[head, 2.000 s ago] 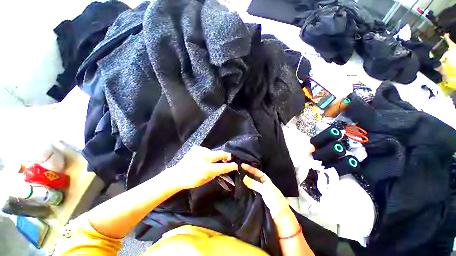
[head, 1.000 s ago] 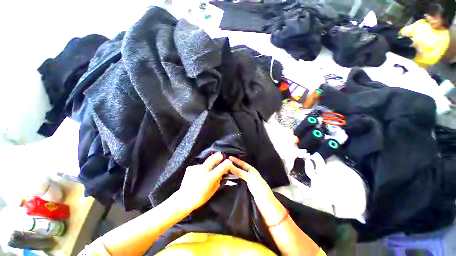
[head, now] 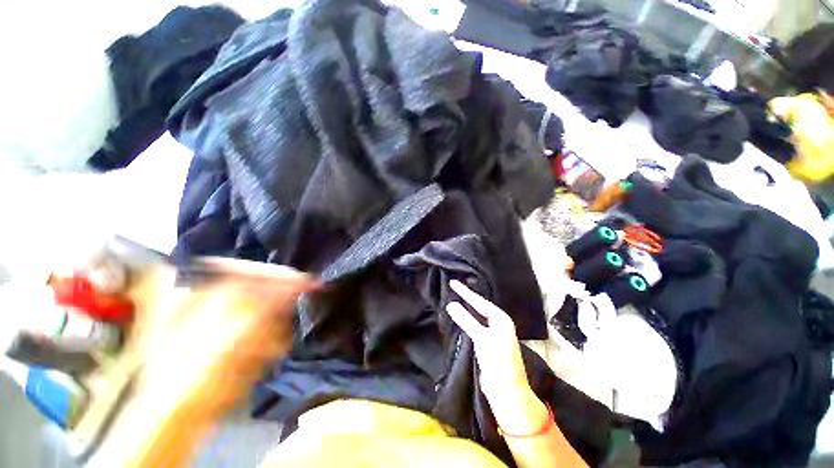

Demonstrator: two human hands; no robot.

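A dark grey flecked coat (head: 274, 155) lies in a heap at the centre, with smooth black lining (head: 393, 320) towards my lap. My right hand (head: 485, 324) holds a bunched fold of the black lining, with the fingers at its right side. My left hand (head: 251, 297) is off the cloth to the left and badly blurred. Whether it holds anything cannot be told. No needle or thread can be made out.
Three black thread cones (head: 604, 260), orange-red scissor handles (head: 643, 239) and a white plastic bag (head: 631, 366) lie right of the coat. Black garments (head: 732, 302) lie further right. A wooden cabinet (head: 110, 393) with a red container (head: 91, 299) is at left. A person in yellow (head: 809, 137) is far right.
My left hand has left the lining and my right hand and swung out to the left. My right hand has stayed at the lining. The view has shifted a little.
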